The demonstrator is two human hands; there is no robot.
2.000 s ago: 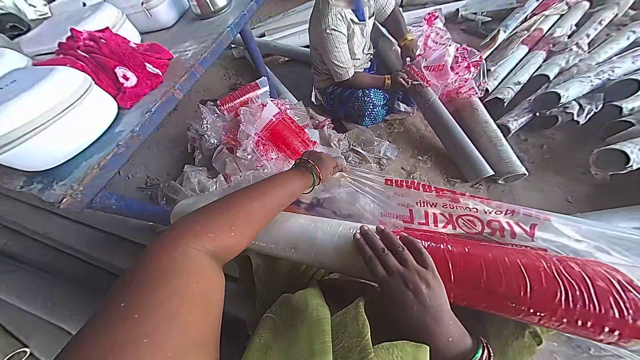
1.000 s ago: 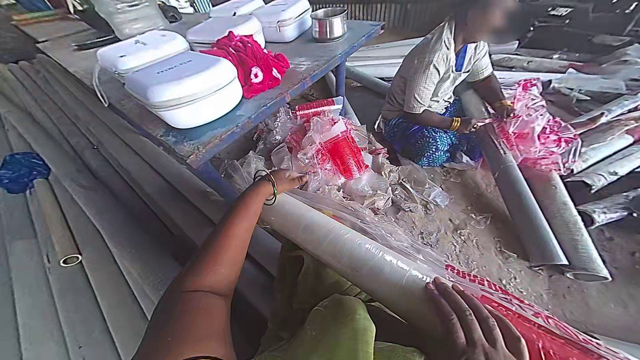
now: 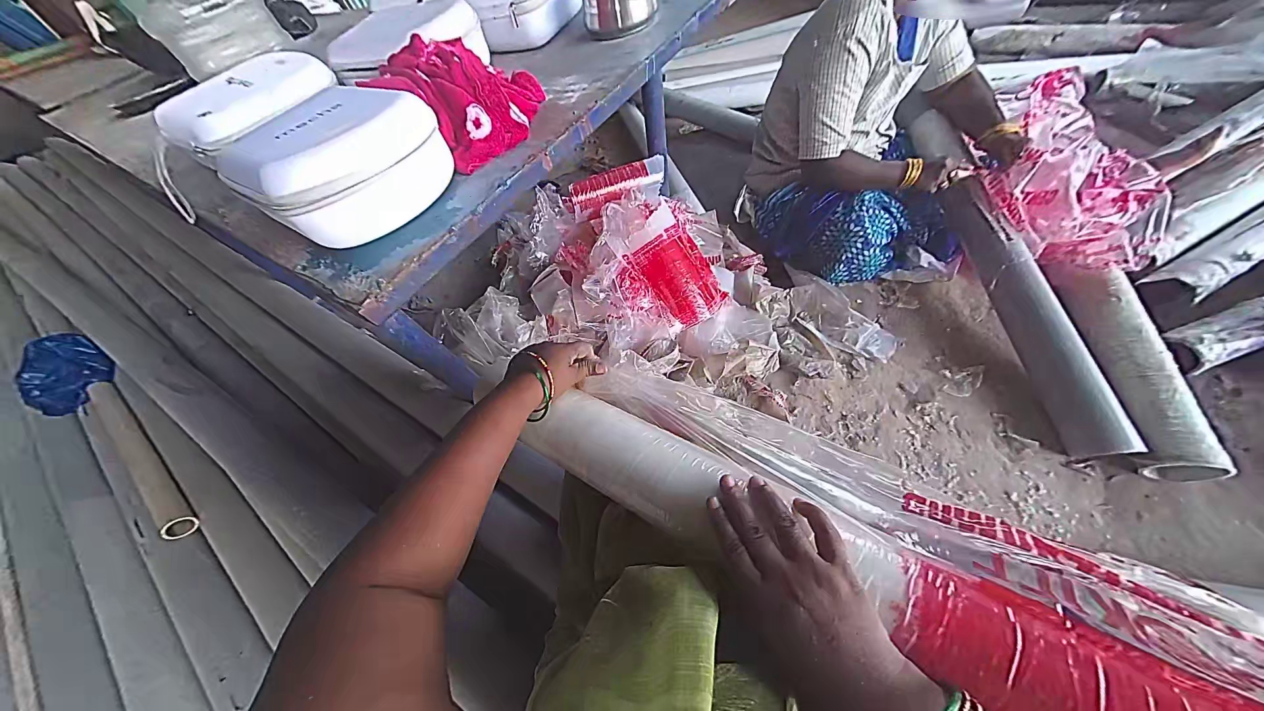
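A long roll of clear and red printed plastic film (image 3: 652, 464) lies slantwise across my lap, from the middle of the view to the lower right. My left hand (image 3: 558, 370) is closed on the gathered edge of a loose clear film sheet (image 3: 711, 420) at the roll's far left end. From there the sheet stretches along the roll's far side toward the lower right, where it bears red print. My right hand (image 3: 790, 553) rests flat on the roll, fingers spread, near where its white part meets the red part.
Crumpled film scraps (image 3: 681, 276) lie beyond the roll. A blue-edged table (image 3: 464, 212) holds white cases (image 3: 336, 163), a red cloth (image 3: 459, 94) and a steel pot (image 3: 620, 15). A person (image 3: 859, 128) sits behind grey tubes (image 3: 1047, 326), handling red film. Long grey planks or pipes (image 3: 227, 296) run along the left.
The loose film, lifted and spread above the roll two seconds ago, now lies lower and gathered along its far side. My left hand still holds its edge. The view has swung left.
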